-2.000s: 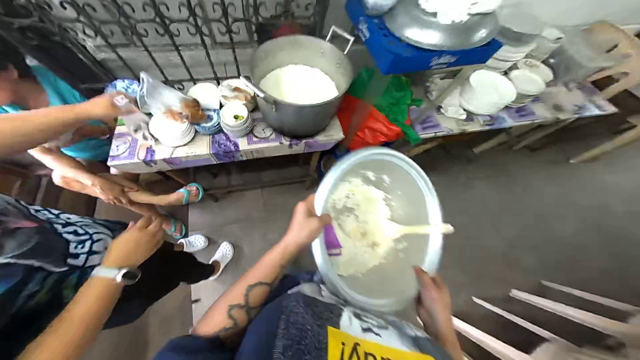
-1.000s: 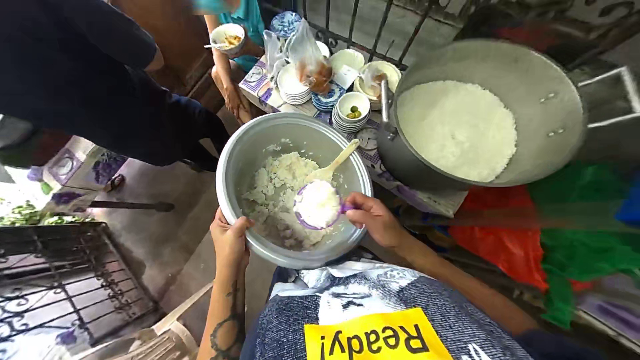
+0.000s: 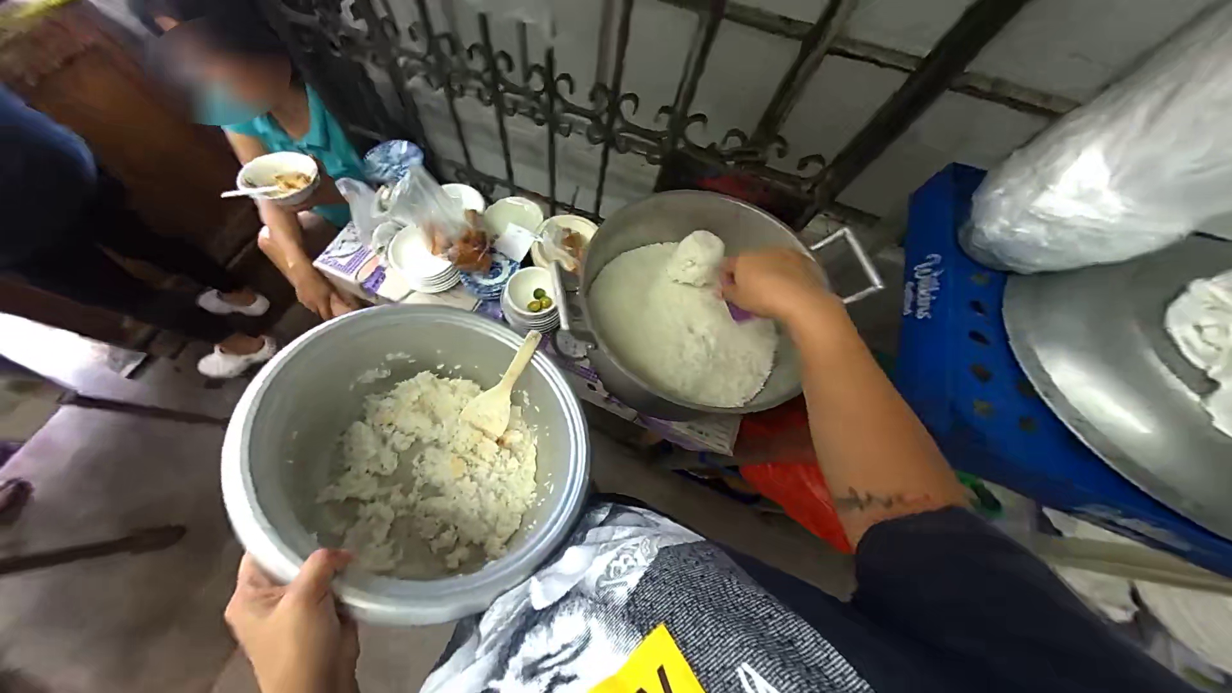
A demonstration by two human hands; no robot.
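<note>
My left hand (image 3: 294, 611) grips the rim of a round metal basin (image 3: 404, 602) at its lower left. Clumped cooked rice (image 3: 433, 457) lies in the basin, with a pale rice paddle (image 3: 489, 409) leaning in it, handle up. To the right, my right hand (image 3: 775, 279) reaches into a large metal pot (image 3: 630, 371) of white rice (image 3: 674, 318). It holds a purple-handled scoop (image 3: 739, 312), mostly hidden by the hand and rice. A mound of rice (image 3: 696, 258) stands up beside my fingers.
Behind the basin a covered table holds stacked bowls (image 3: 423, 260), plastic-bagged food (image 3: 462, 241) and a bowl of green citrus (image 3: 539, 300). A seated person holds a bowl (image 3: 279, 178) at upper left; another person stands beside. A blue crate (image 3: 948, 385) with a large metal lid (image 3: 1107, 337) is at right.
My right hand has moved with the purple scoop from over the basin into the pot of rice. My left hand still holds the basin's rim. The view has shifted.
</note>
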